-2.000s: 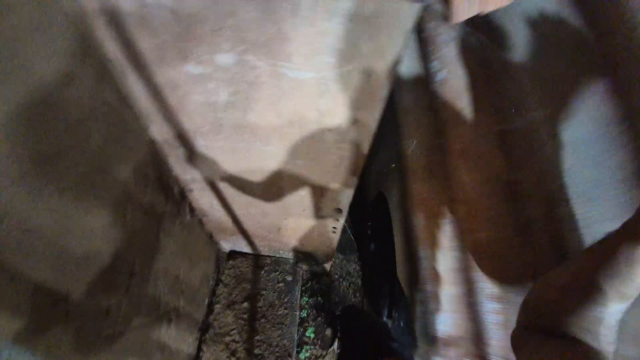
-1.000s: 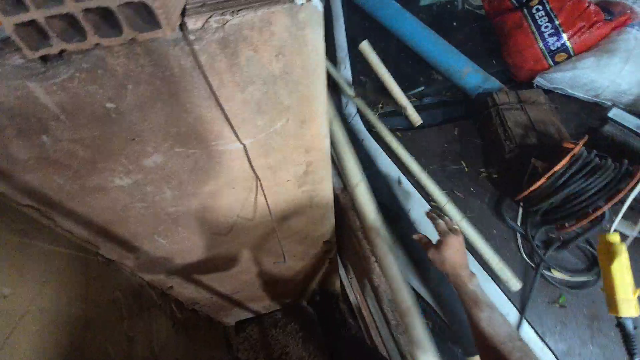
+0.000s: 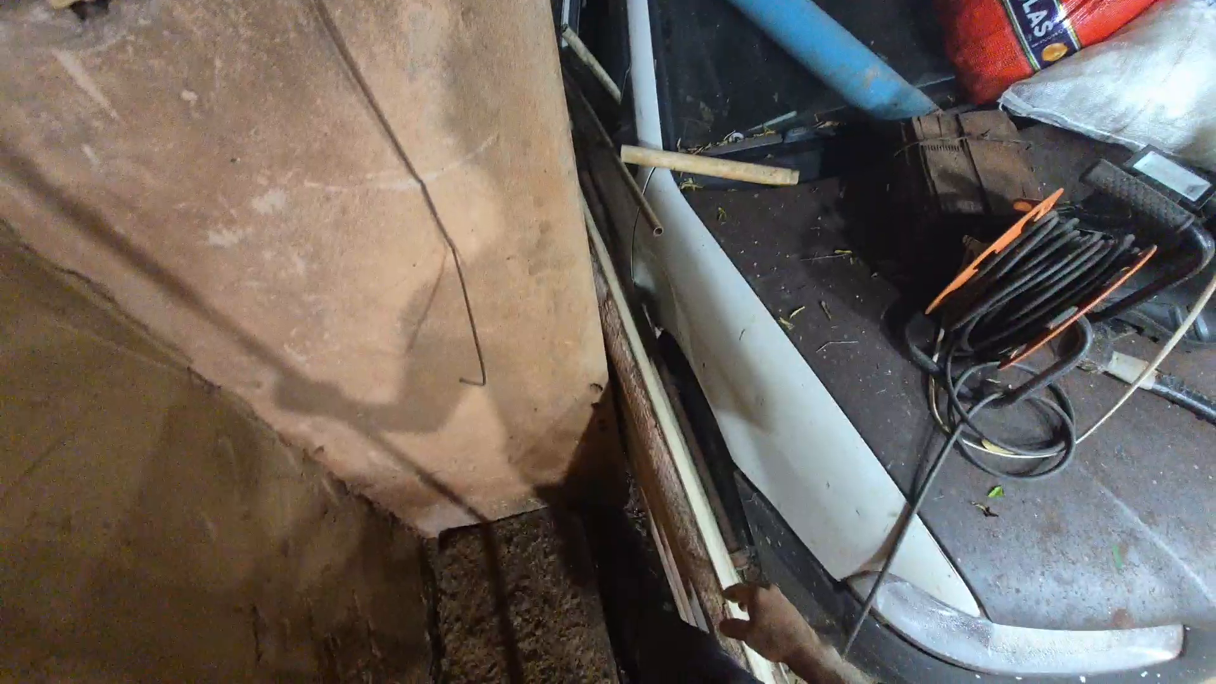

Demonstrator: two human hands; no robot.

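My right hand [image 3: 771, 627] is low in the view, right of centre, reaching in from the lower right. Its curled fingertips are at the edge of a long pale pole [image 3: 679, 446], near the pole's lower end; whether they grip it is unclear. The pole runs between a plastered wall [image 3: 313, 237] and the white side of a car [image 3: 750, 370], beside brown boards [image 3: 632, 380]. A short pale tube [image 3: 712, 164] lies across the car's upper edge, and a thin tube [image 3: 638, 195] slants close to it. My left hand is out of view.
On the car's dusty hood [image 3: 1045, 541] rests a reel of black cable [image 3: 1035, 275], its loose loops hanging toward the front. Behind it are a brown ridged block [image 3: 969, 161], a blue pipe [image 3: 836, 57], a red sack [image 3: 997, 47] and a white sack [image 3: 1130, 85]. A bent wire [image 3: 456, 256] hangs along the wall.
A second ago my right hand was over a long pale pole lying across the car's white side; that pole no longer lies there. The short tube has turned. The view has shifted.
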